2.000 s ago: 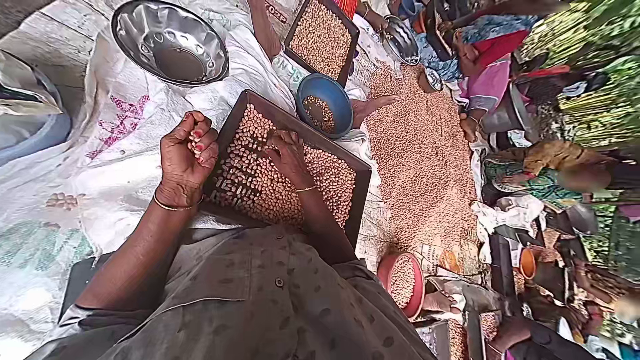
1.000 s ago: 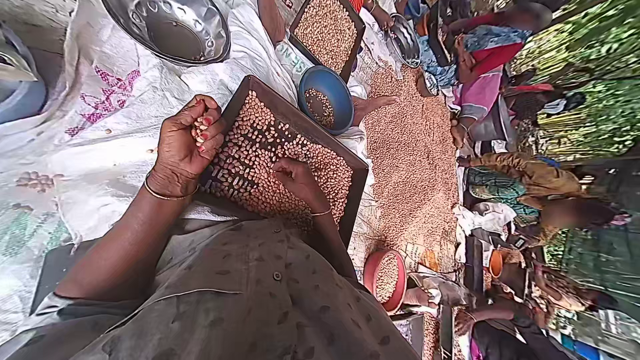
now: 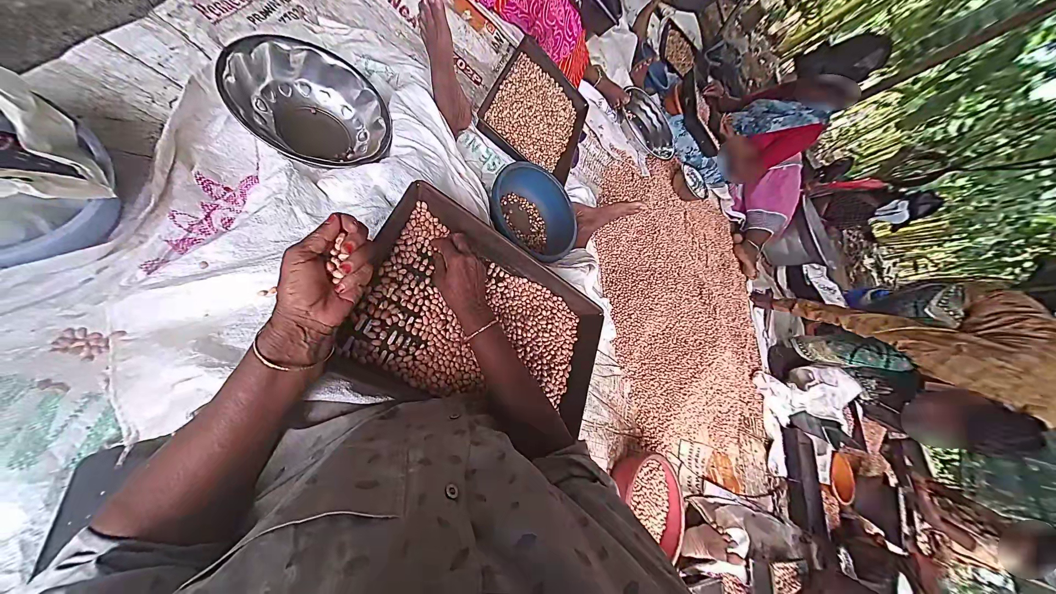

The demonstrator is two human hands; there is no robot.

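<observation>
A dark rectangular tray (image 3: 590, 330) lies in front of my body, largely covered with a layer of shelled peanuts (image 3: 528, 322). My left hand (image 3: 323, 272), palm up beside the tray's left edge, is curled around several peanuts. Over the upper middle of the tray, my right hand (image 3: 462, 276) has its fingers down at the peanuts; whether any are pinched is hidden. A blue plastic bowl (image 3: 549, 186) holding some nuts touches the tray's far edge. The steel basin (image 3: 289, 74) stands beyond my left hand on white sacking.
Another tray of peanuts (image 3: 532, 107) lies beyond the blue bowl, near a person's bare foot. A wide spread of peanuts (image 3: 676, 330) covers the ground on the right. Near it stands a red bowl of nuts (image 3: 652, 503). Several people sit along the right side. White sacks (image 3: 198, 305) lie at left.
My right hand has moved up the tray, toward its far edge, since a second ago. My left hand stays curled around peanuts beside the tray.
</observation>
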